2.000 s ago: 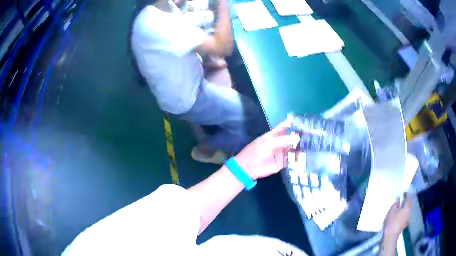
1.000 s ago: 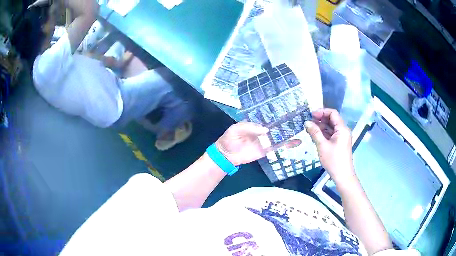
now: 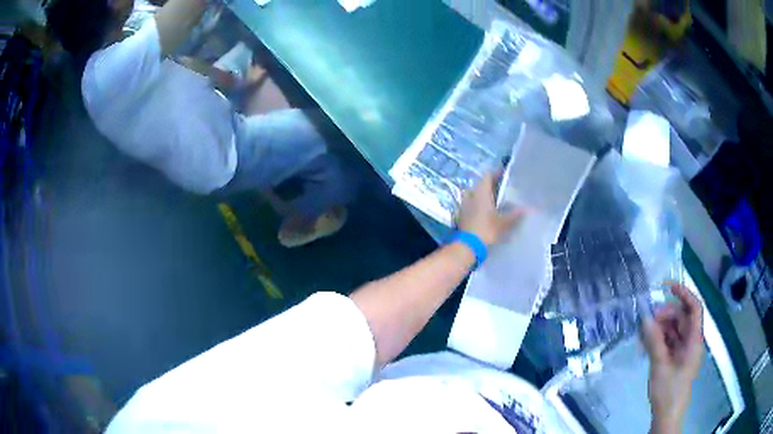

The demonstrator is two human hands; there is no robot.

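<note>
My left hand [image 3: 485, 214], with a blue wristband, is at the left edge of a long white sheet [image 3: 542, 191], its thumb over the face and its other fingers at the edge. The sheet slants down toward me, with a whiter lower end. My right hand [image 3: 674, 329], fingers curled and blurred, holds the right edge of a small-pad sheet [image 3: 597, 267] with dark rectangles and white tabs at its lower end. This sheet hangs over part of a grey panel [image 3: 691, 381] in a white border at the lower right.
Clear bags with patterned sheets [image 3: 449, 157] lie on the green bench [image 3: 373, 76]. Another clear bag [image 3: 661, 199] lies right of the small-pad sheet. A yellow object [image 3: 636, 55] is at the upper right. A seated person [image 3: 161, 119] is at the left, beside the bench.
My left hand has left the small-pad sheet and moved up to the long white sheet, which now reaches nearer me. My right hand has carried the small-pad sheet right, over the panel.
</note>
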